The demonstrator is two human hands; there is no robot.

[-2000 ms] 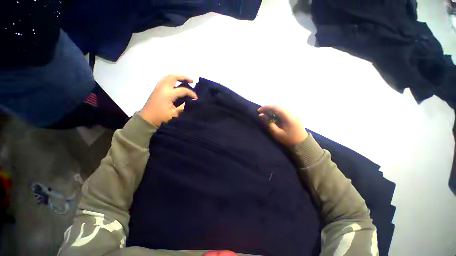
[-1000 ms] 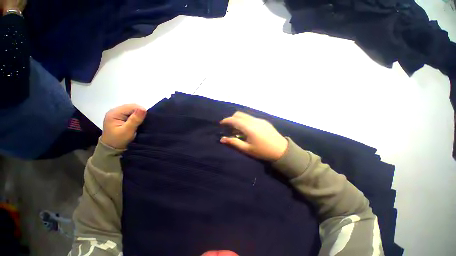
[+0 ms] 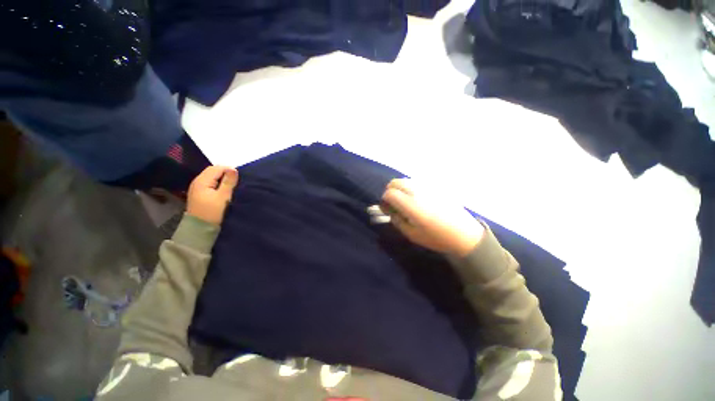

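A large navy garment [image 3: 313, 274] fills the space before me, on a stack whose stepped edges show at the right. My left hand [image 3: 212, 194] is closed on the garment's left edge. My right hand [image 3: 419, 215] pinches a fold of the garment near its upper right edge. Small silvery thread snips [image 3: 379, 214] stick out from under the right hand's fingers, mostly hidden in the palm.
A white table [image 3: 313, 98] lies under the work. Other navy garments lie at the far side [image 3: 282, 35] and at the right [image 3: 564, 70]. A person in dark sparkly top and jeans [image 3: 102, 125] stands at left. Debris [image 3: 98, 301] lies on the floor.
The left hand moved from the garment's upper part down to its left edge and closed on it. The right hand moved left, then slightly right, and now lifts a fold. The snips show more clearly.
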